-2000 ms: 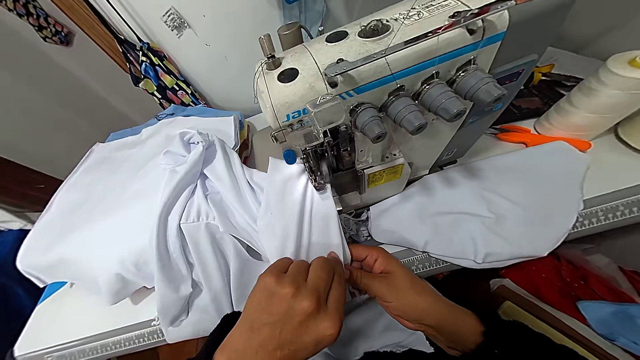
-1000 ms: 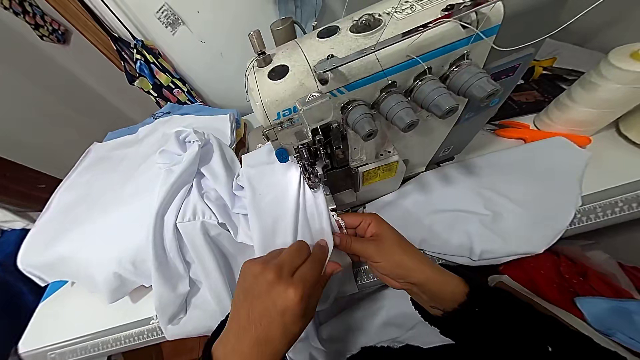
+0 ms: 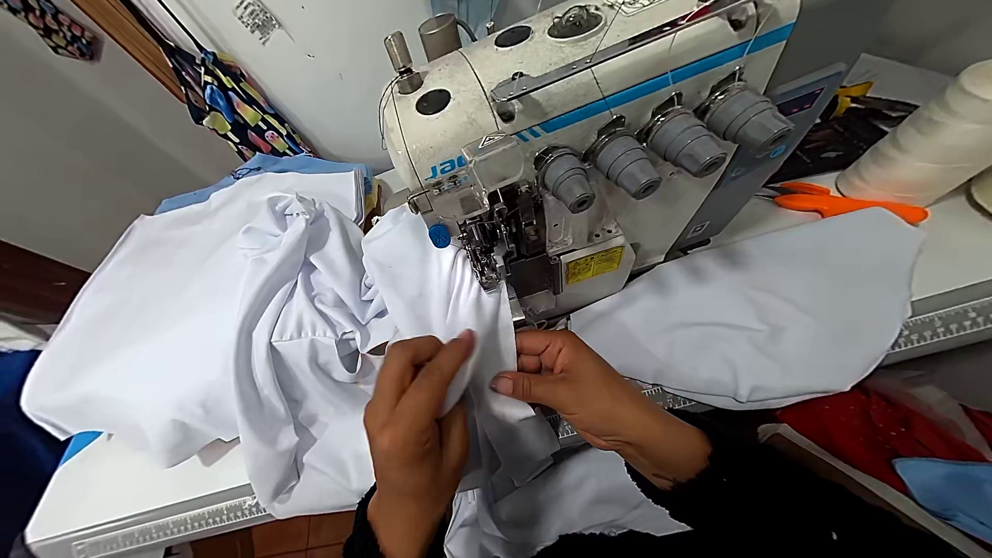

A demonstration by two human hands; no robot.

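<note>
A Jack overlock sewing machine [image 3: 635, 116] stands on the table. White fabric [image 3: 457, 302] runs under its presser foot [image 3: 487, 275] and hangs down over the table's front edge. My left hand [image 3: 418, 411] pinches a fold of this fabric a little below the foot. Just right of it, my right hand [image 3: 573, 387] holds the fabric's right edge between thumb and fingers. Left of the machine, more white fabric lies bunched over a stack of white cloth [image 3: 170, 310]. A separate white fabric piece with a curved edge [image 3: 752, 318] lies flat on the right.
Orange-handled scissors [image 3: 852, 205] lie behind the right-hand piece, beside a large cone of white thread [image 3: 922, 139]. Measuring tape [image 3: 178, 527] runs along the table's front edge. Below at the right are red cloth [image 3: 852, 438] and light blue cloth [image 3: 945, 492]. Patterned fabric [image 3: 232, 108] hangs behind.
Between one second ago and now, my left hand has lifted and turned, with its pinched fold raised. My right hand remains at the fabric's right edge, its fingers placed lower.
</note>
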